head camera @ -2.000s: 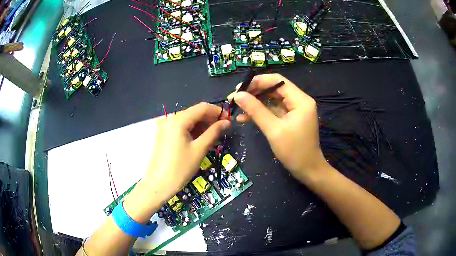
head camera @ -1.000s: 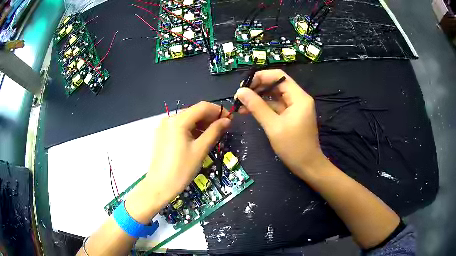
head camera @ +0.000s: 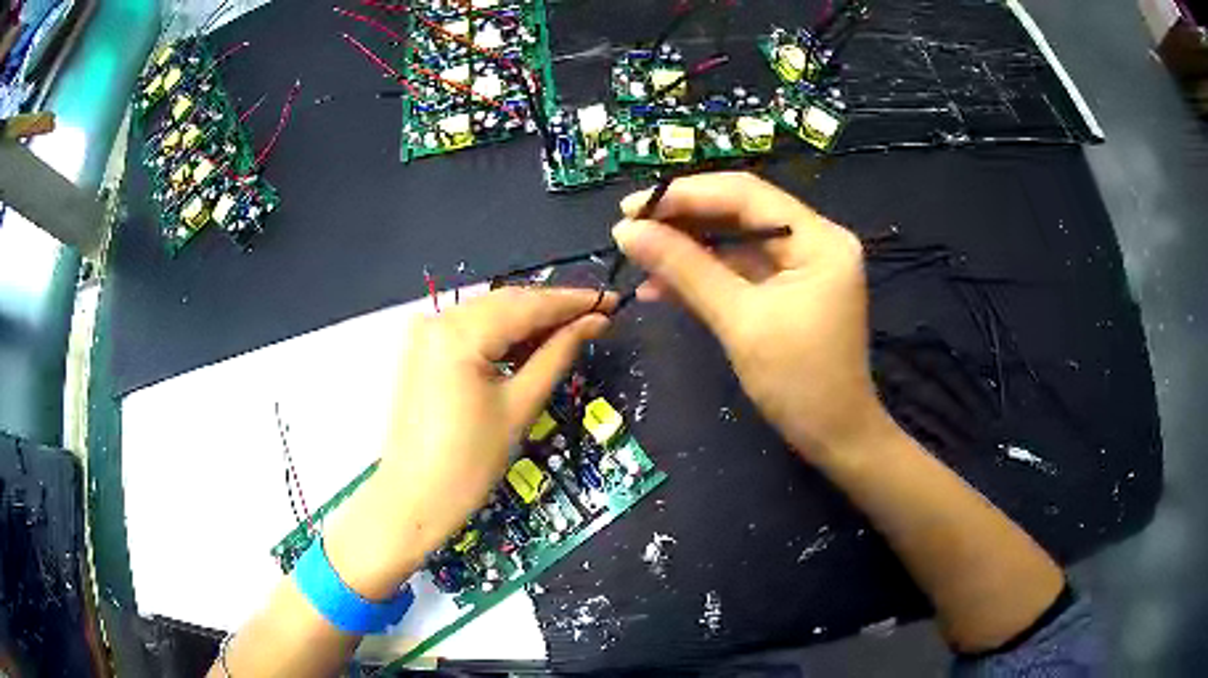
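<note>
A green PCB panel (head camera: 550, 530) with yellow transformers lies tilted, partly on a white sheet (head camera: 199, 464). My left hand (head camera: 464, 411) is above the panel, thumb and forefinger pinched on a thin dark lead wire or sleeve end. My right hand (head camera: 768, 305) is just to its right and holds several black sleeves (head camera: 762, 235), which stick out between its fingers. The two sets of fingertips are close together, with black pieces between them. Which piece is wire and which is sleeve is hard to tell. My left hand and wrist hide part of the panel.
Loose black sleeves (head camera: 987, 331) are scattered on the black bench mat (head camera: 821, 570) to the right. Populated board panels lie at the far left (head camera: 199, 146), far middle (head camera: 457, 80) and behind my right hand (head camera: 676, 139). A blue band (head camera: 338, 596) is on my left wrist.
My right hand has shifted slightly right. The red wire seen at my fingertips earlier no longer shows there; black shows instead. The sleeves in my right hand lie flatter. The view has shifted slightly.
</note>
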